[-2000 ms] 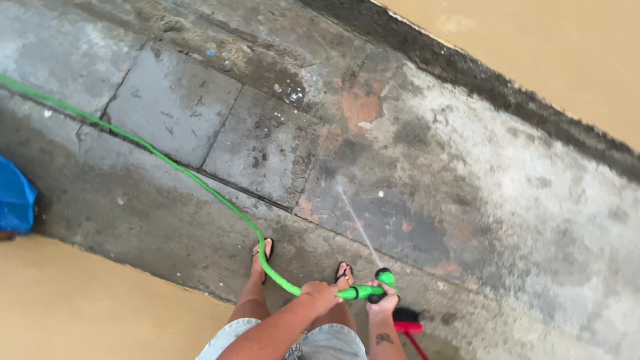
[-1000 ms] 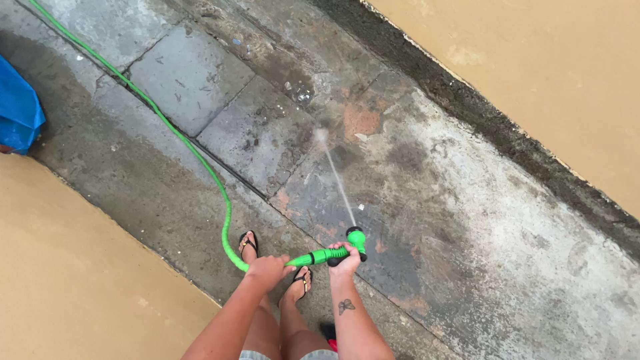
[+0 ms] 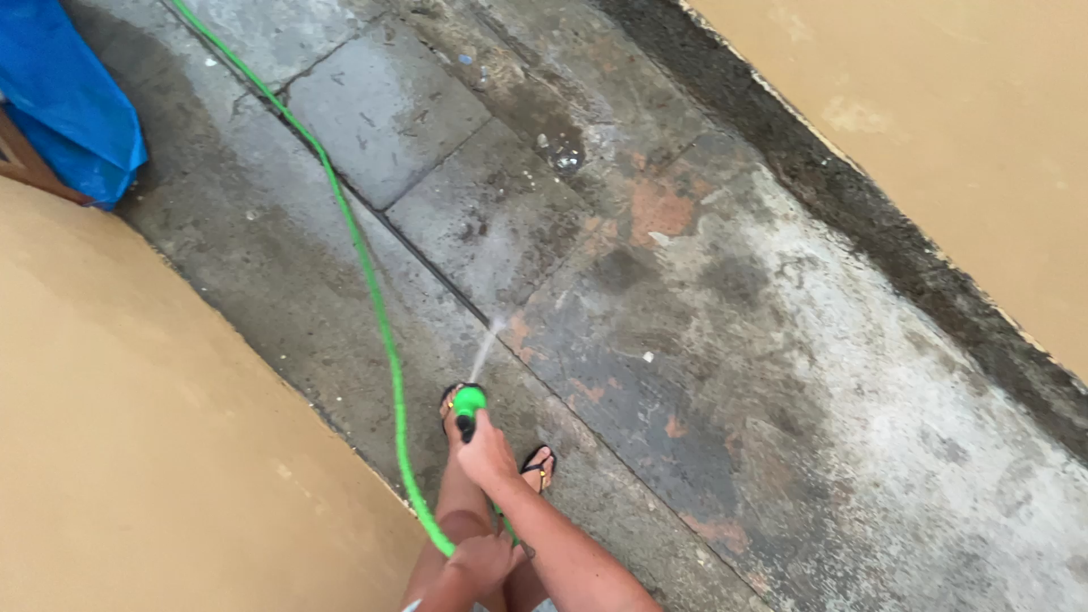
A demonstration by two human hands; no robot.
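My right hand (image 3: pixel 489 455) is closed round the handle of a green and black hose spray nozzle (image 3: pixel 468 403), above my sandalled foot. From the nozzle a short water jet (image 3: pixel 486 350) runs up to the long joint in the concrete floor. Lower down, my left hand (image 3: pixel 486 559) grips the green garden hose (image 3: pixel 381 319) near my knees, partly behind my right forearm. From there the hose curves up and left across the floor to the top edge of the view.
Tan walls (image 3: pixel 952 110) border the concrete walkway (image 3: pixel 680 408) on both sides. A blue plastic tarp (image 3: pixel 72 102) lies at the upper left beside a brown wooden piece (image 3: pixel 38 161). Small debris (image 3: pixel 568 159) sits on the wet slabs. I stand in black flip-flops (image 3: pixel 539 467).
The nozzle has swung left and closer to my feet, and the water now lands at the floor joint, not farther out on the slabs. My left hand has moved down toward my knees.
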